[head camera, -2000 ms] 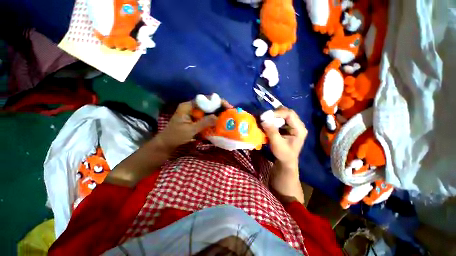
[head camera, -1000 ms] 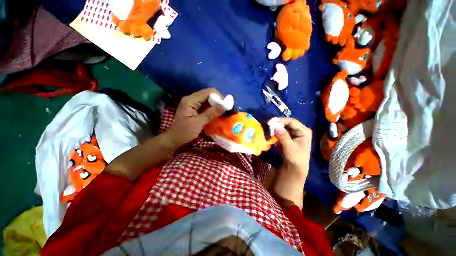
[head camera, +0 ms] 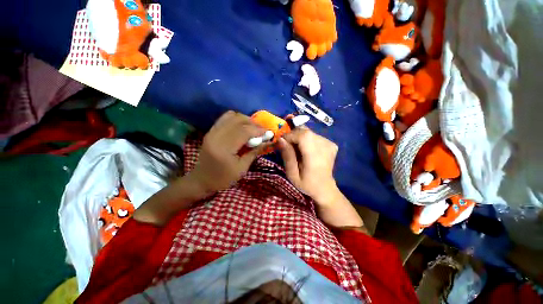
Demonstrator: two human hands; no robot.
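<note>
An orange plush crab [head camera: 271,122] is held over the checked apron, between my two hands and partly hidden by them. My left hand [head camera: 225,145] grips its left side, with a white claw [head camera: 259,139] at the fingertips. My right hand [head camera: 311,157] pinches at the crab's lower right side, fingertips close to the left hand's. Another white claw [head camera: 299,120] shows just above the right hand. No needle or thread can be made out. Thread snips [head camera: 313,109] lie on the blue cloth beyond the right hand.
Two loose white claws lie near an orange crab [head camera: 314,28] beyond the snips. Another crab [head camera: 130,37] lies on a printed sheet [head camera: 113,87]. At right are piled crabs, a woven white ring [head camera: 402,160] and a white sack [head camera: 476,130]. A white bag [head camera: 83,178] of crabs is lower left.
My hands have come together around the crab, which is turned so its face is mostly hidden. Before, they held it from both sides, eyes showing. The whole view has also shifted slightly.
</note>
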